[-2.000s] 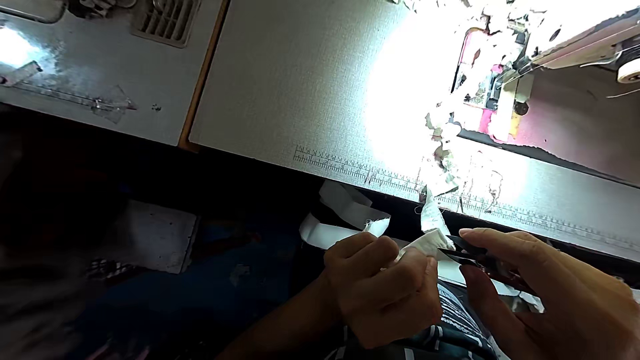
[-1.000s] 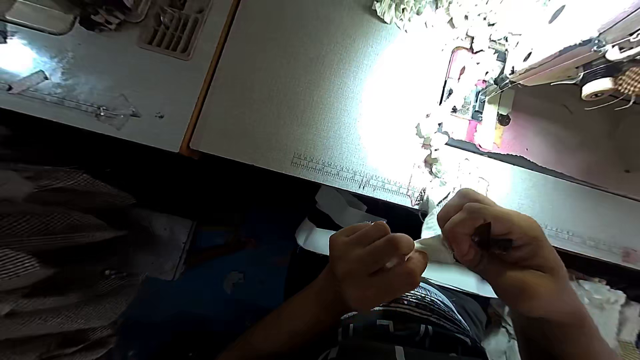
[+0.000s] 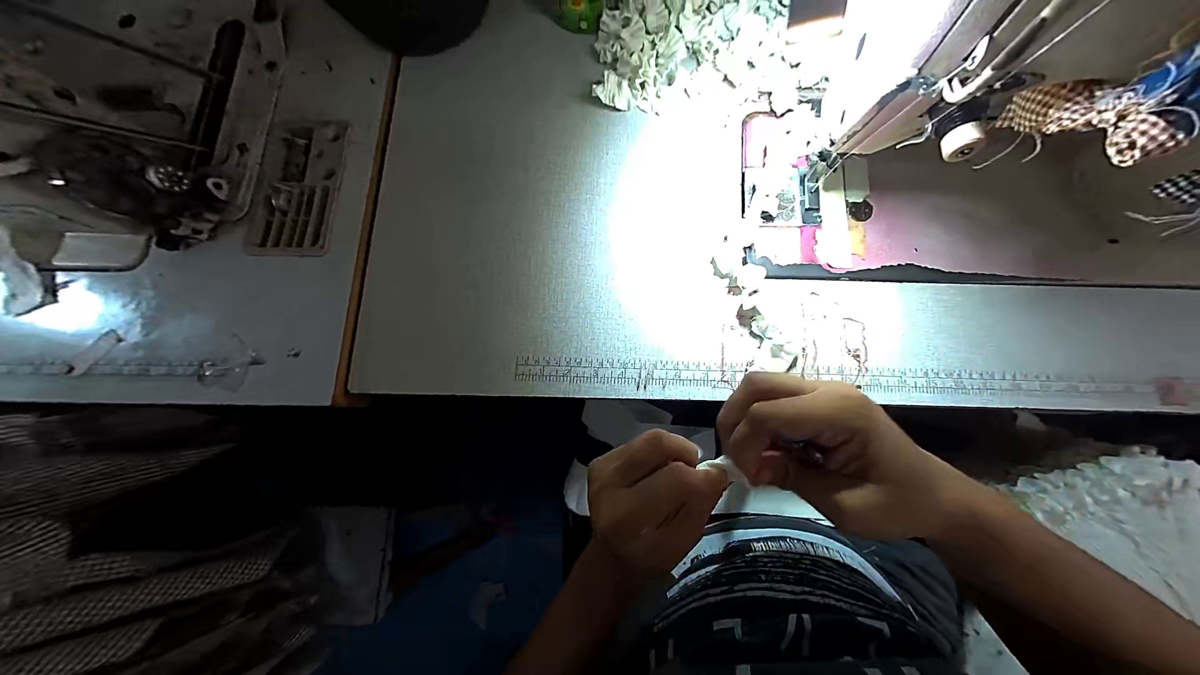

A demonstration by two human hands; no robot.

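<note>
Below the table's front edge, my left hand [image 3: 656,497] pinches a white fabric strip [image 3: 724,469] between thumb and fingers. Close to its right, my right hand [image 3: 825,450] grips the same strip, with a dark object, too hidden to name, curled in its palm. A gathered part of the strip [image 3: 771,337] runs up over the table edge toward the sewing machine's presser foot [image 3: 811,192]. More white strip [image 3: 619,422] hangs behind my left hand. My fingers hide the spot where they hold the fabric.
A pile of ruffled pale fabric [image 3: 675,47] lies left of the sewing machine head [image 3: 900,66]. A printed ruler [image 3: 609,372] runs along the table's front. Checked fabric scraps [image 3: 1078,108] hang at right. Another machine's table [image 3: 187,309] adjoins at left, with a slotted tray [image 3: 298,192]. White ruffled fabric [image 3: 1116,525] lies lower right.
Two seconds ago a dark tool showed between my right thumb and fingers at the strip; now it is mostly hidden in my curled right hand, and both hands pinch the fabric.
</note>
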